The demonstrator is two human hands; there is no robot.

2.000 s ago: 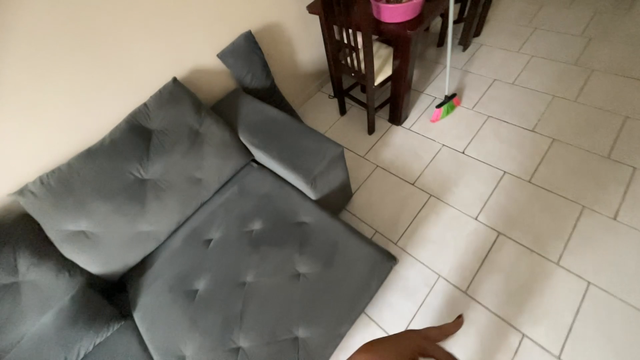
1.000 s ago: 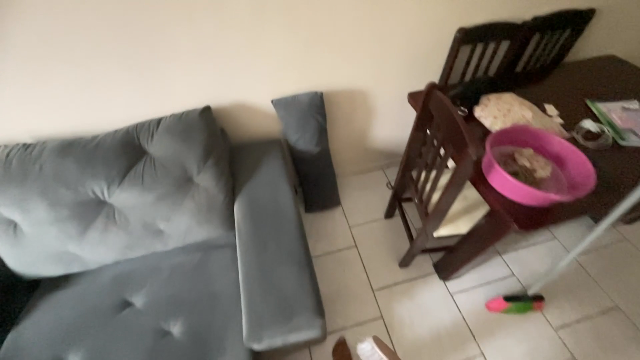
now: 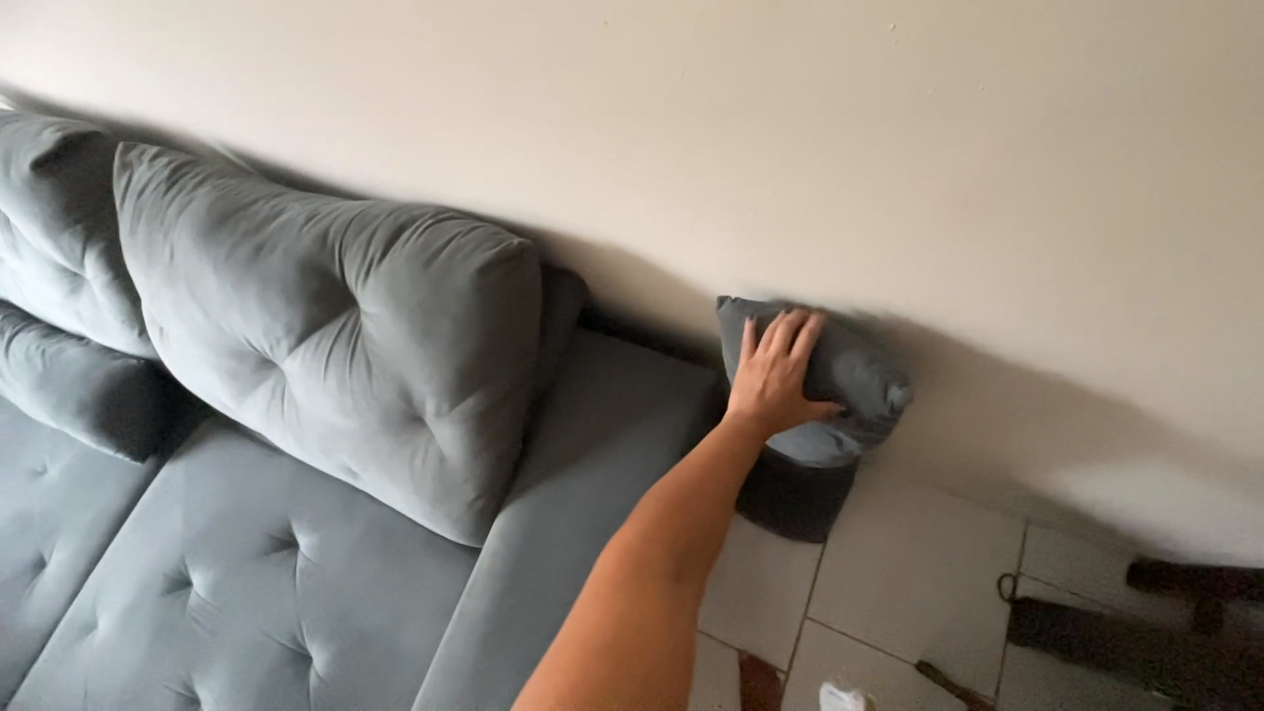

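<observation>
My left hand point(image 3: 780, 375) lies on the top of a narrow grey cushion point(image 3: 859, 370), its fingers over one side and its thumb over the other. The cushion stands by the wall, just past the sofa's armrest point(image 3: 602, 425), and its fabric is creased near my thumb. A dark lower part point(image 3: 795, 494) shows beneath it, close to the floor. On the left is the grey tufted sofa point(image 3: 247, 573), with a large back cushion point(image 3: 336, 336) leaning toward the wall. My right hand cannot be made out.
A beige wall point(image 3: 889, 148) runs behind the sofa. Light floor tiles point(image 3: 908, 563) lie right of the armrest. Dark wooden furniture point(image 3: 1136, 632) is at the lower right. A small white thing point(image 3: 844, 697) and a reddish-brown shape point(image 3: 760, 681), both unclear, show at the bottom edge.
My left hand has reached the narrow cushion by the wall and taken hold of its top; one second ago nothing touched it. The view has swung toward the wall.
</observation>
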